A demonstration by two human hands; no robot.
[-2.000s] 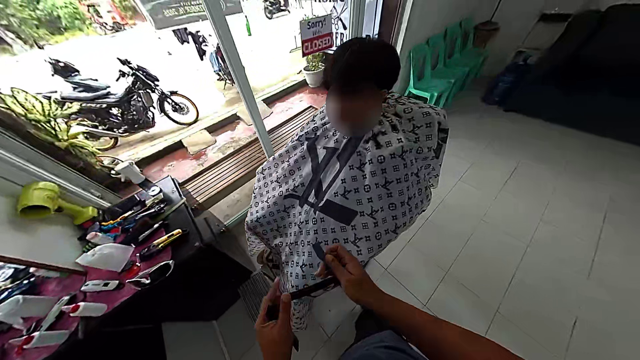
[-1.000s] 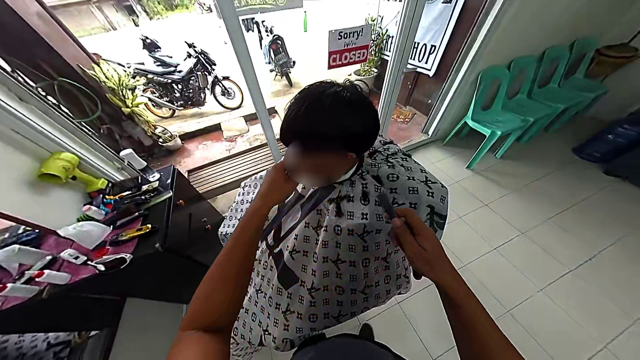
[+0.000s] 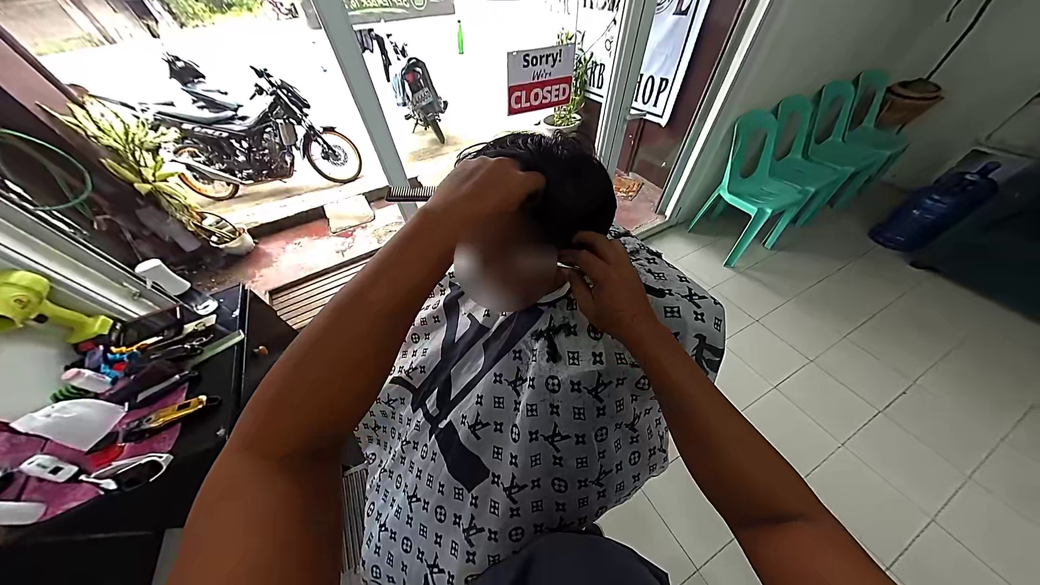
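A person wearing a white barber cape (image 3: 528,422) with a dark pattern sits in front of me. My left hand (image 3: 491,187) is on the front of the person's dark hair (image 3: 573,191), its fingers curled, with a dark comb (image 3: 412,193) sticking out to the left of it. My right hand (image 3: 605,284) is beside the person's ear and neck at the cape's collar, fingers bent; whether it holds anything is hidden. A dark clump of cut hair (image 3: 554,335) lies on the cape's upper front.
At left, a black table (image 3: 236,357) bears a pink towel (image 3: 154,431), clippers (image 3: 175,413) and a yellow-green hair dryer (image 3: 41,309). Green plastic chairs (image 3: 756,191) and a blue water jug (image 3: 934,207) stand at right. Behind are glass doors and a motorcycle (image 3: 252,134).
My left hand has moved from the person's face up to the front hair. My right hand has moved from the shoulder, where it held a dark comb-like tool, to beside the ear.
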